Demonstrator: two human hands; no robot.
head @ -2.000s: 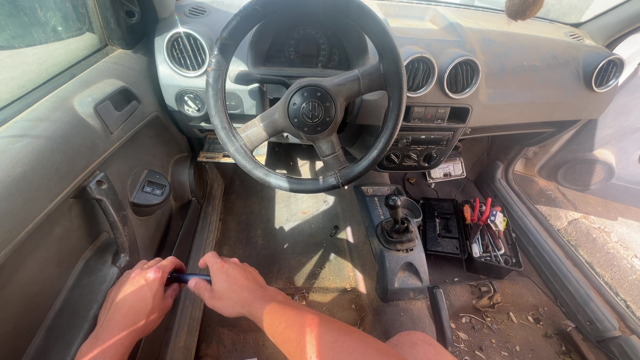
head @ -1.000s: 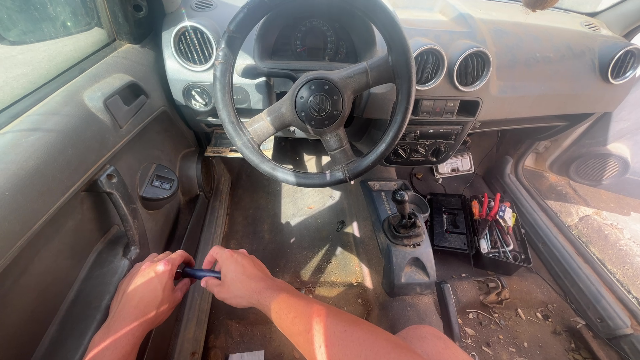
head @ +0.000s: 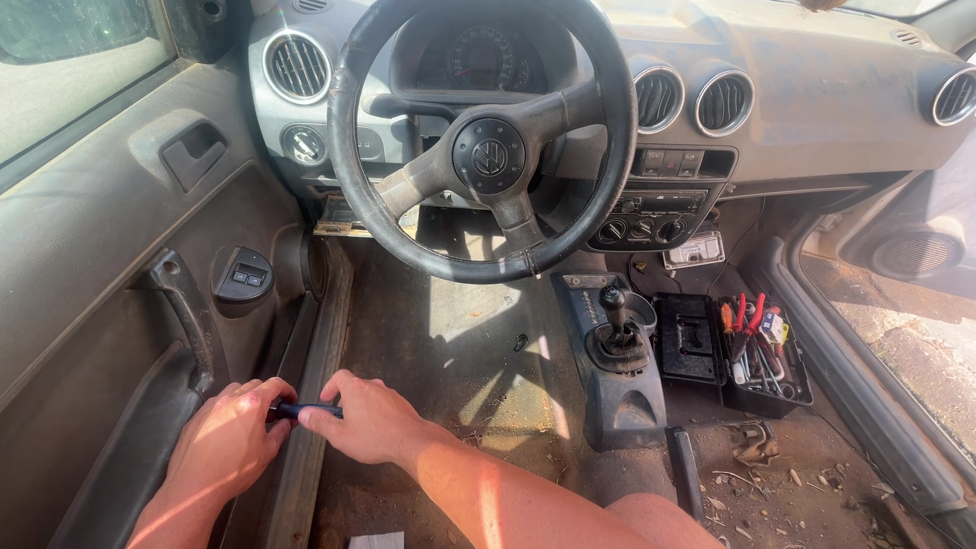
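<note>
My right hand [head: 367, 418] grips a dark blue handle [head: 309, 411], probably of a screwdriver, with thumb and fingers near its right end. Against the handle's left end, my left hand [head: 229, 438] has its fingers curled round the darker tip. Whatever the tip touches is hidden by those fingers. Both hands are low at the left, beside the driver's door, just above the door sill [head: 299, 457]. The door's pull handle [head: 191, 316] rises directly behind my left hand, and a window switch panel [head: 242, 280] is to its right.
The steering wheel [head: 526, 268] stands ahead of the hands. Right of centre are the gear lever [head: 613, 301] and a black toolbox [head: 770, 402] with pliers and other tools, its lid folded open. The parking brake lever [head: 685, 473] is behind the console. Debris lies on the floor [head: 801, 488].
The right hand has shifted its hold on the blue handle, its fingers more raised and spread than two seconds ago. The left hand stays at the handle's left end. The view has moved slightly.
</note>
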